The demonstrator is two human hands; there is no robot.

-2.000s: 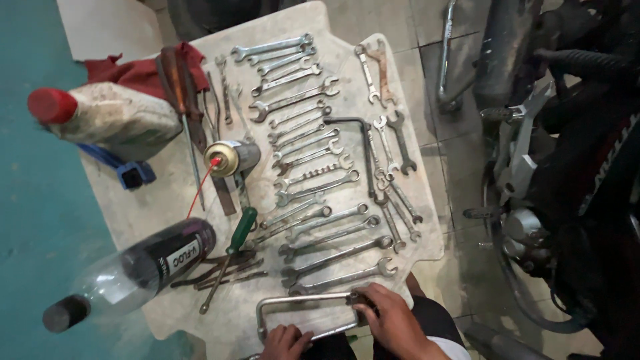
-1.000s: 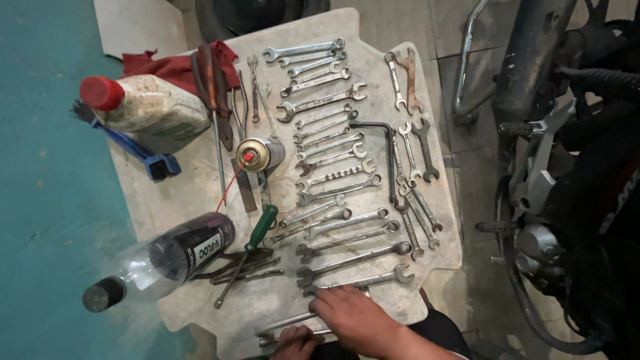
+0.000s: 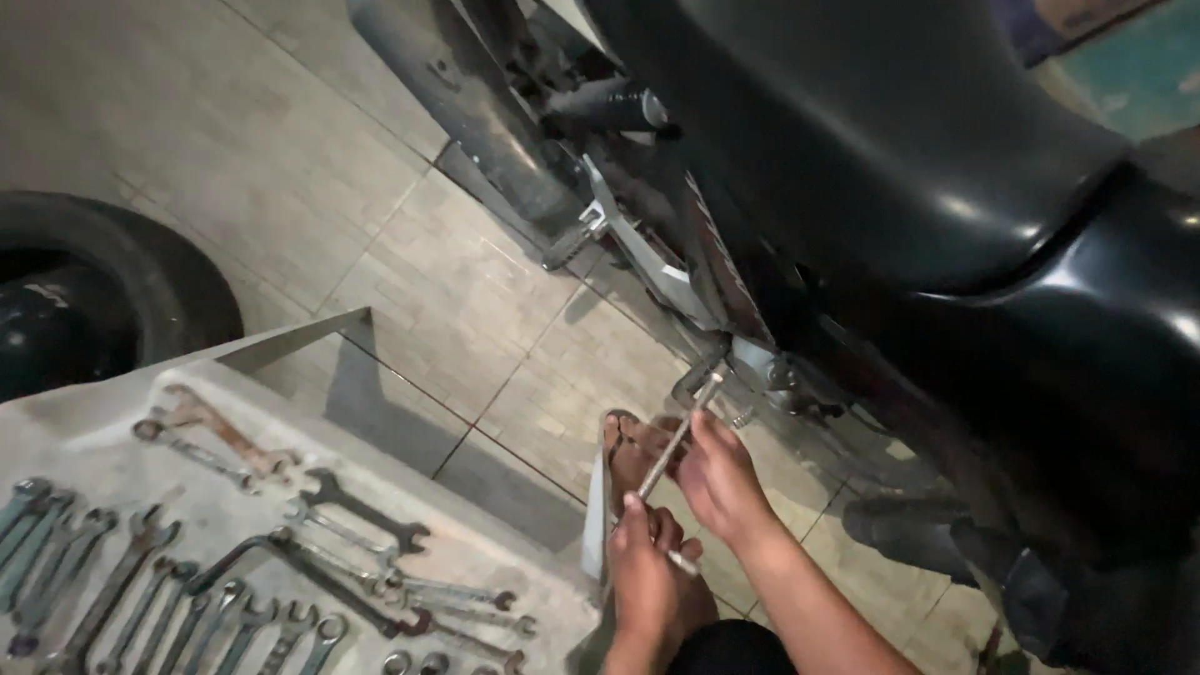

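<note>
My left hand (image 3: pixel 656 562) is closed around the lower part of a metal bar tool (image 3: pixel 667 457), whose short end sticks out below the fingers. Higher up the same bar, my right hand (image 3: pixel 720 469) holds it between thumb and fingers. The bar points up toward the motorcycle (image 3: pixel 844 281), near its footrest area; whether its tip touches anything cannot be told. Left of my hands, wrenches lie on a white plastic table, among them a dark open-end wrench (image 3: pixel 366 514), a rusty wrench (image 3: pixel 220 427) and a bent dark bar wrench (image 3: pixel 323 581).
The white table's edge (image 3: pixel 450 534) runs close along my left side. A foot in a sandal (image 3: pixel 626 450) is on the tiled floor (image 3: pixel 450 281) just beyond my hands. A black tire (image 3: pixel 178 272) lies at the far left. The motorcycle's exhaust (image 3: pixel 497 141) stands ahead.
The view has swung right to the motorcycle. My hands, earlier low at the table's near edge with a metal tool, now hold a bar beside the table, over the floor.
</note>
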